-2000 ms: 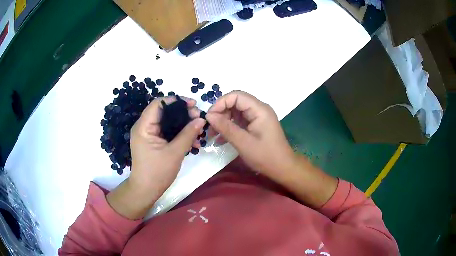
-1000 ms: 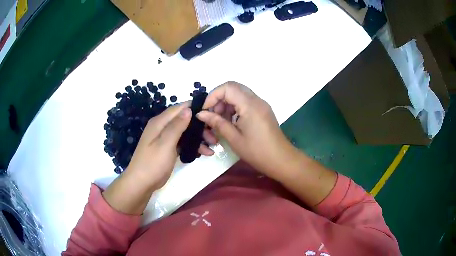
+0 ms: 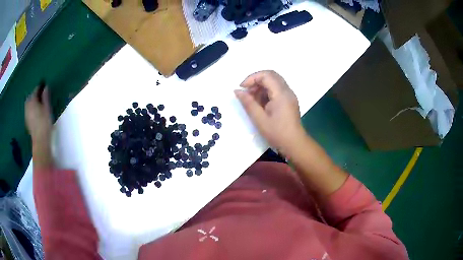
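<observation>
My left hand (image 3: 39, 114) is blurred at the far left, over the green floor beyond the sheet's edge. A small dark shape shows at its fingertips; I cannot tell whether it is held. My right hand (image 3: 271, 104) is raised over the right part of the white work sheet (image 3: 264, 56), fingers curled, thumb and index tips slightly apart, nothing visible between them. A heap of tiny black discs (image 3: 144, 150) lies on the sheet between the hands, with loose discs at its right side.
One black housing (image 3: 202, 60) lies beyond the discs, another (image 3: 290, 22) farther right. A jumble of black housings (image 3: 249, 10) sits at the far edge, beside tan cardboard (image 3: 152, 38). An open carton (image 3: 378, 96) stands at right. Clear plastic (image 3: 18, 218) is at lower left.
My hands have parted. My left hand has swung far left and my right hand has moved right and slightly up. The black housing they held together is no longer between them.
</observation>
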